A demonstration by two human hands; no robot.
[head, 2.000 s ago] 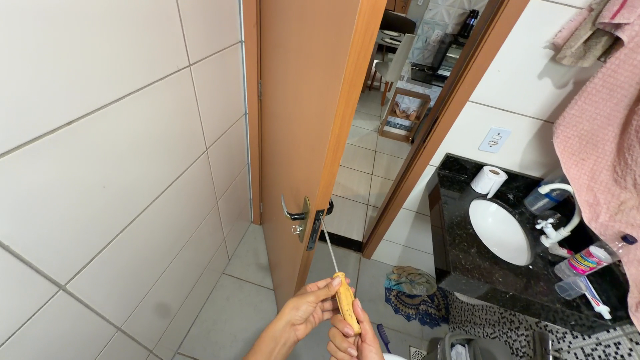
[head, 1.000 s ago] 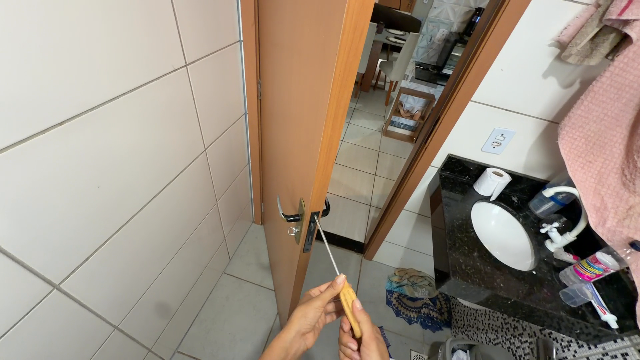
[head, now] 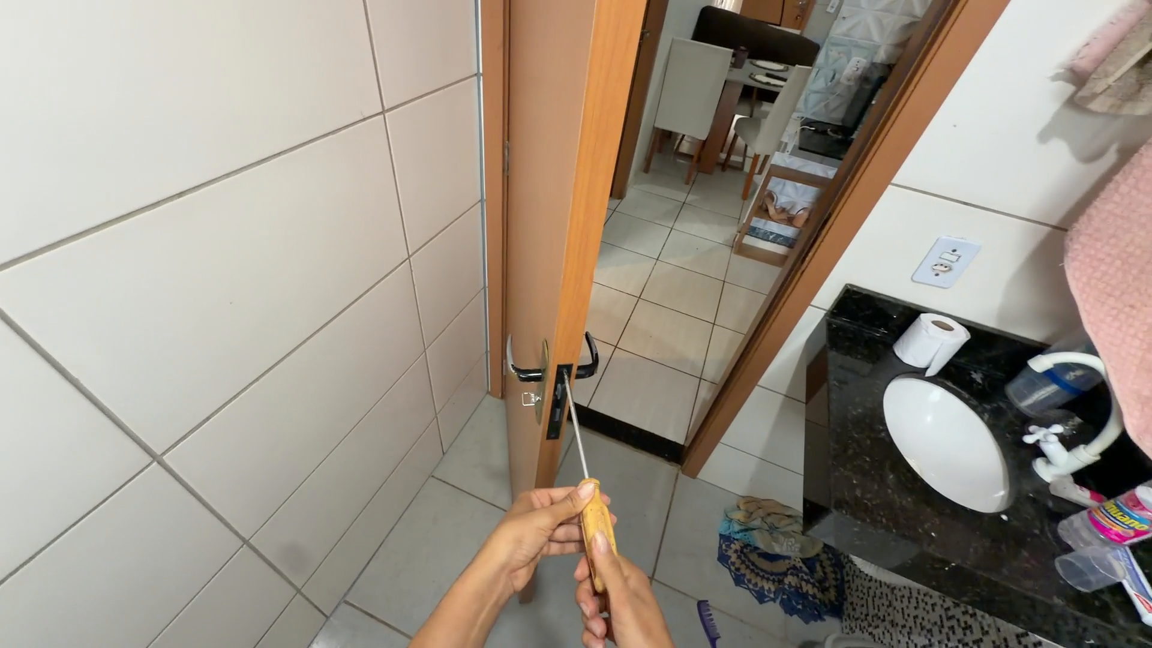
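A screwdriver with a yellow handle [head: 596,531] and a long metal shaft points up at the dark lock plate [head: 560,402] in the edge of the wooden door [head: 600,180]. Its tip meets the upper part of the plate. My left hand [head: 544,531] grips the front of the handle, near the shaft. Lower down, my right hand [head: 621,598] is closed around the rear of the handle. Above my hands, a lever handle [head: 526,369] sticks out on the door's left face and another lever [head: 589,355] on its right. A small key-like piece [head: 529,399] sits below the left lever.
Tiled wall [head: 207,270] stands left. At right, a black stone counter [head: 855,450] bears a white basin [head: 945,443], faucet [head: 1071,454], toilet paper roll [head: 931,342] and bottles. A crocheted mat [head: 778,567] and purple comb [head: 708,623] lie on the floor. Dining chairs [head: 693,90] stand beyond the doorway.
The view has shifted slightly. Both hands remain on the screwdriver, and its tip stays at the upper part of the lock plate. The door stands ajar throughout.
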